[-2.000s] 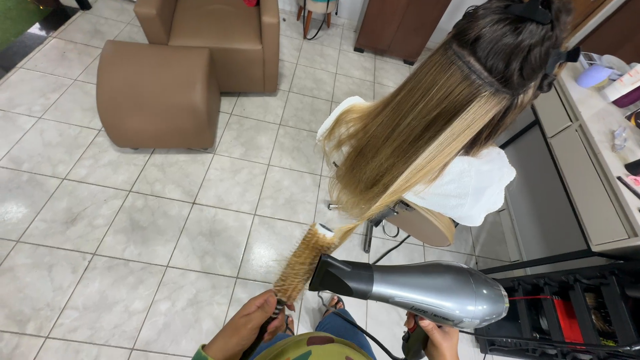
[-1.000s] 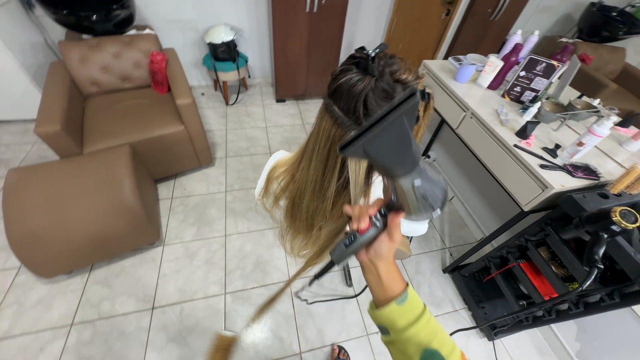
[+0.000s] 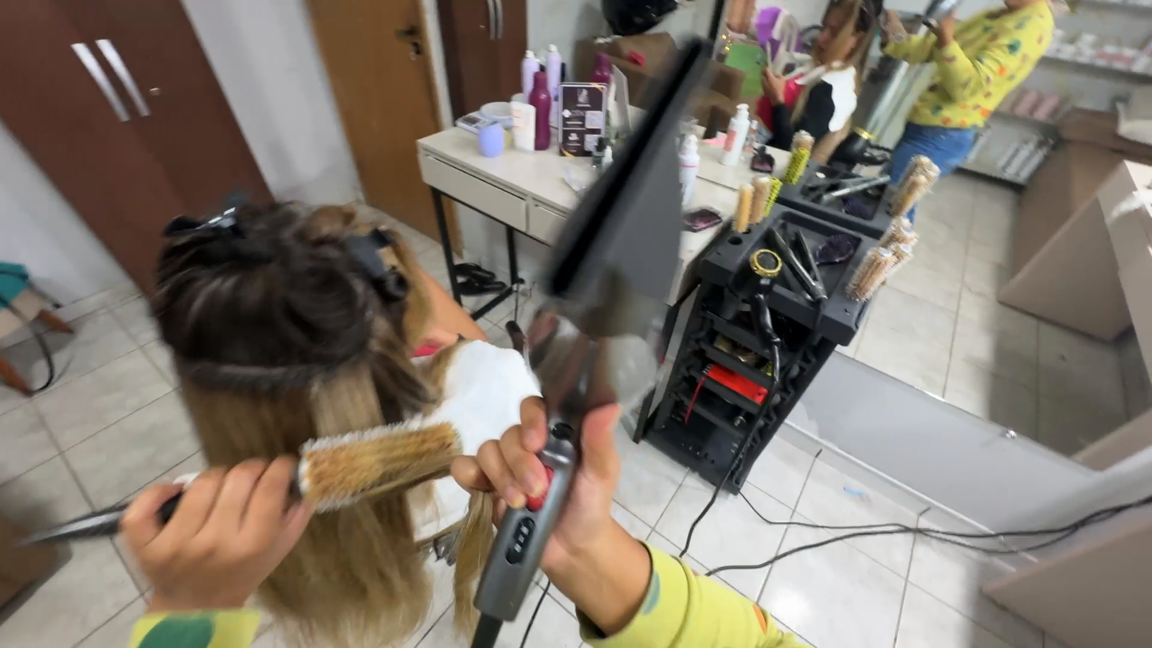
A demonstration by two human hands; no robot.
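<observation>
My left hand grips the dark handle of a round hairbrush, whose bristled barrel lies across the back of a seated person's long hair. The hair is dark at the crown, blond lower down, with upper sections pinned by black clips. My right hand is closed around the handle of a hair dryer; its wide black nozzle points upward and is blurred. A thin blond strand hangs beside the right fingers; whether they pinch it I cannot tell. A white cape covers the person's shoulder.
A white table with bottles stands beyond the person. Right of it is a black salon trolley holding round brushes, clips and another dryer. A large mirror lines the right side. Black cables run over the tiled floor.
The view has swung right and nearer the person's head. The brush, earlier low at the hair ends, is now up against the hair. The dryer's nozzle, pointing left two seconds ago, now points up.
</observation>
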